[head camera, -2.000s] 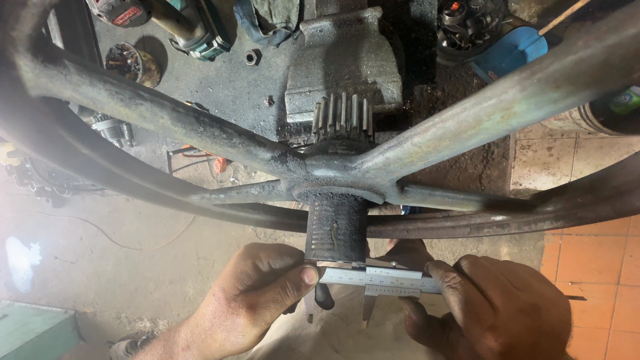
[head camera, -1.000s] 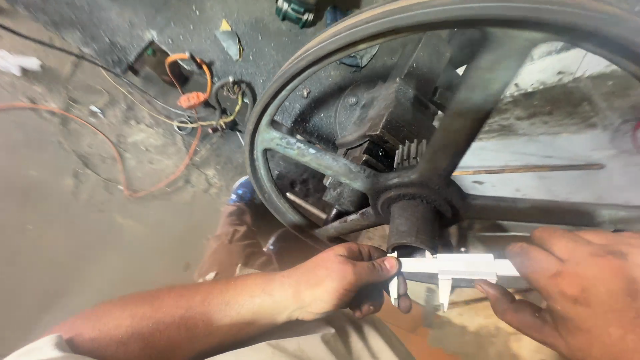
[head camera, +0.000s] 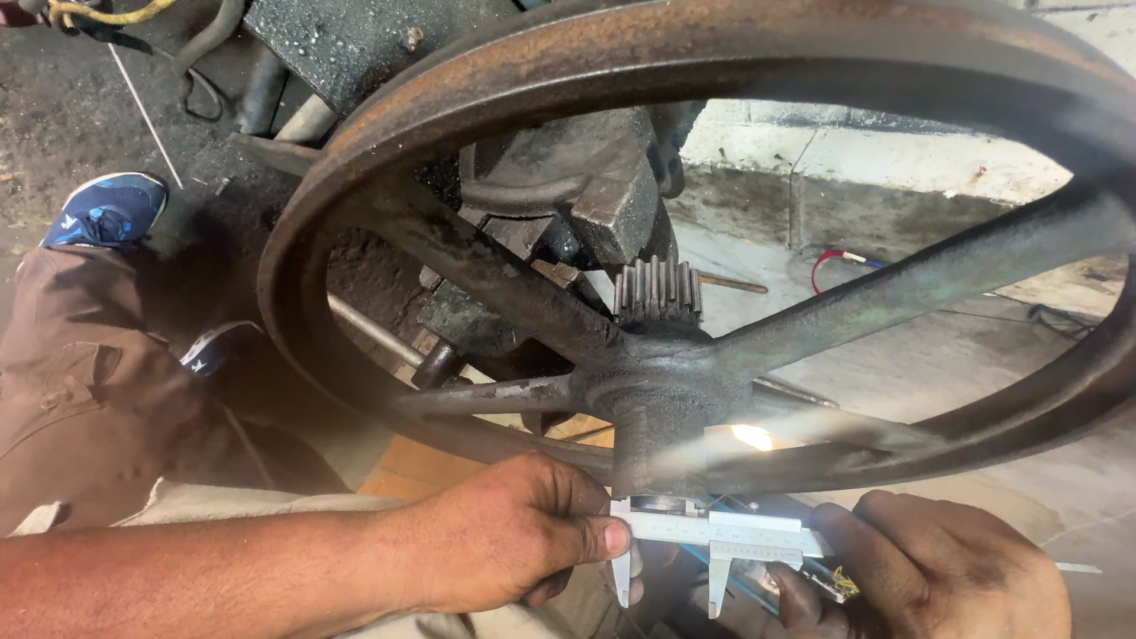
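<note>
A metal vernier caliper (head camera: 710, 530) lies across the lower end of the hub of a spoked iron wheel (head camera: 657, 377), its small upper jaws at the hub's open end. My left hand (head camera: 524, 532) pinches the caliper's fixed-jaw end between thumb and fingers. At the right, my right hand (head camera: 932, 568) is at the beam's other end, its thumb by the sliding jaw; the fingers curl round the end. The large lower jaws point down, apart, with nothing between them. Behind the spokes a toothed gear (head camera: 658, 291) sits on the same axis as the hub.
A heavy bench vise (head camera: 568, 186) stands behind the wheel. A person's trousered leg (head camera: 106, 382) and blue shoe (head camera: 108, 209) are at the left. Cables (head camera: 209, 40) hang at the top left. A white block wall (head camera: 887, 160) and a red cable loop (head camera: 825, 266) lie beyond the spokes.
The view has swung and come closer to the wheel. Both hands remain on the caliper at the hub's lower end.
</note>
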